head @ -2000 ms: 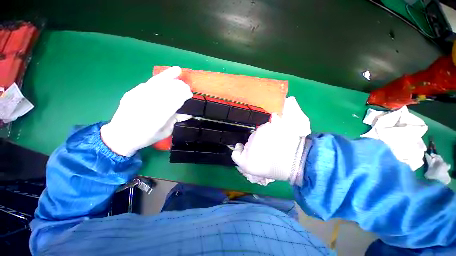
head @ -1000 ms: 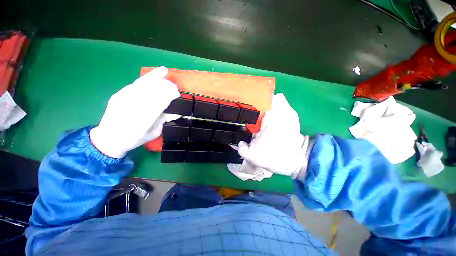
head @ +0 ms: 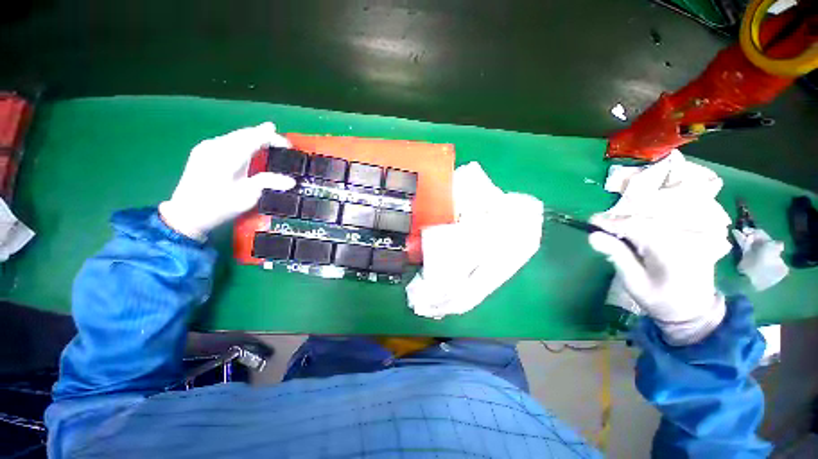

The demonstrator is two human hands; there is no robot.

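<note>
The circuit-board panel (head: 336, 211) with rows of black square parts lies on the orange-red pallet (head: 436, 179). My left hand (head: 220, 184), in a white glove, grips the panel's left edge, thumb on top and fingers at the upper left corner. My right hand (head: 659, 269), also gloved, is right of the panel and holds slim dark tweezers (head: 574, 222), tip pointing left. A crumpled white wipe (head: 480, 242) lies against the panel's right side. The tweezers' tip is near the wipe's right edge.
A wipe pile (head: 686, 193) lies behind my right hand. A red-orange tool holder (head: 682, 112) with a yellow tape roll (head: 789, 40) stands at upper right. A small tool in white wadding (head: 756, 246) and a black object (head: 804, 229) lie far right. A red board tray (head: 11, 134) is far left.
My right hand has moved right, away from the panel, with the tweezers now in clear view. The wipe it covered is exposed. The panel now lies flatter and its green strips show.
</note>
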